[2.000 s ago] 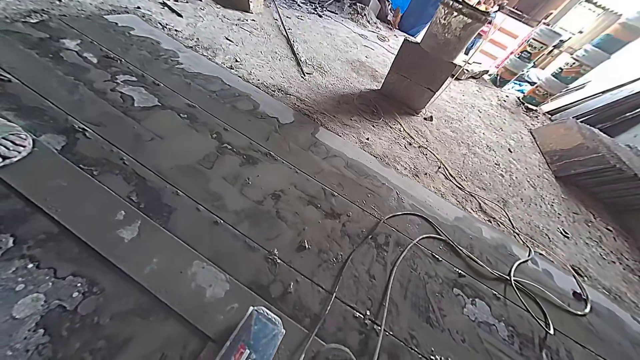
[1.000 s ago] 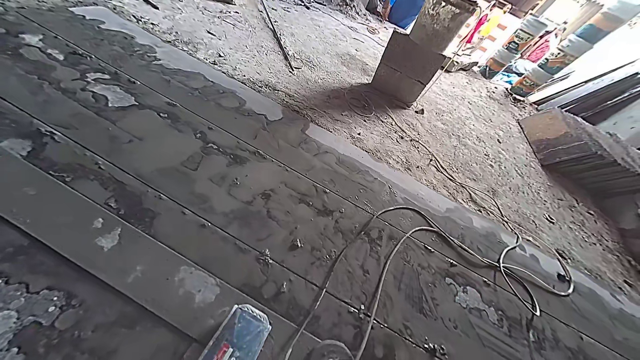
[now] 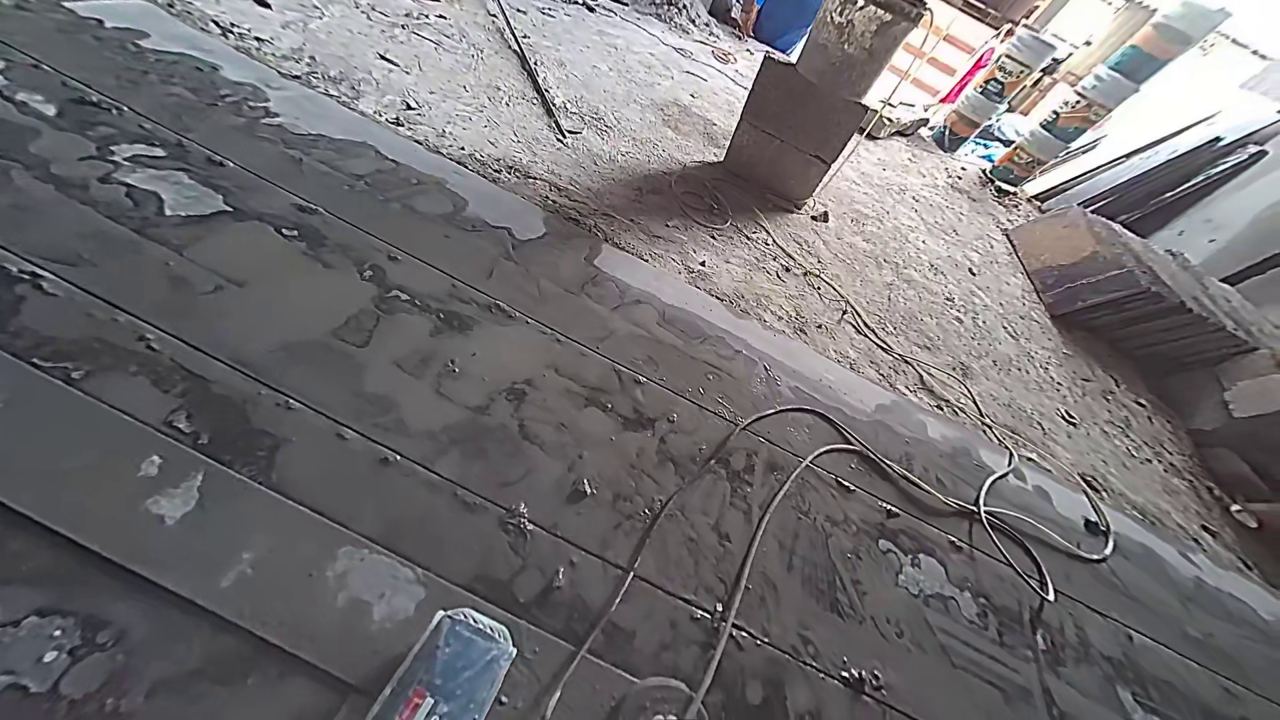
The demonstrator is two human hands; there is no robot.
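Neither of my hands shows in the view now. At the bottom edge, left of centre, lies a blue-grey tool body (image 3: 450, 665) with a red mark, cut off by the frame; its kind cannot be told. A cable (image 3: 770, 520) loops over wet, grey-smeared slabs (image 3: 420, 400) that have long straight seams. Part of a round object (image 3: 655, 698) shows beside the cable at the bottom edge. A long flat strip (image 3: 250, 560) runs diagonally across the lower left.
Rough ground (image 3: 620, 110) borders the slabs. Stacked concrete blocks (image 3: 790, 130) stand at upper centre, with thin cords (image 3: 850, 310) nearby. Stacked slabs (image 3: 1140, 290) are at right, below leaning panels (image 3: 1180, 170). Stacked buckets (image 3: 1020, 70) and a blue container (image 3: 785, 22) are farther back.
A gloved hand at the left edge two seconds ago is out of view in the later frames. The view has shifted slightly.
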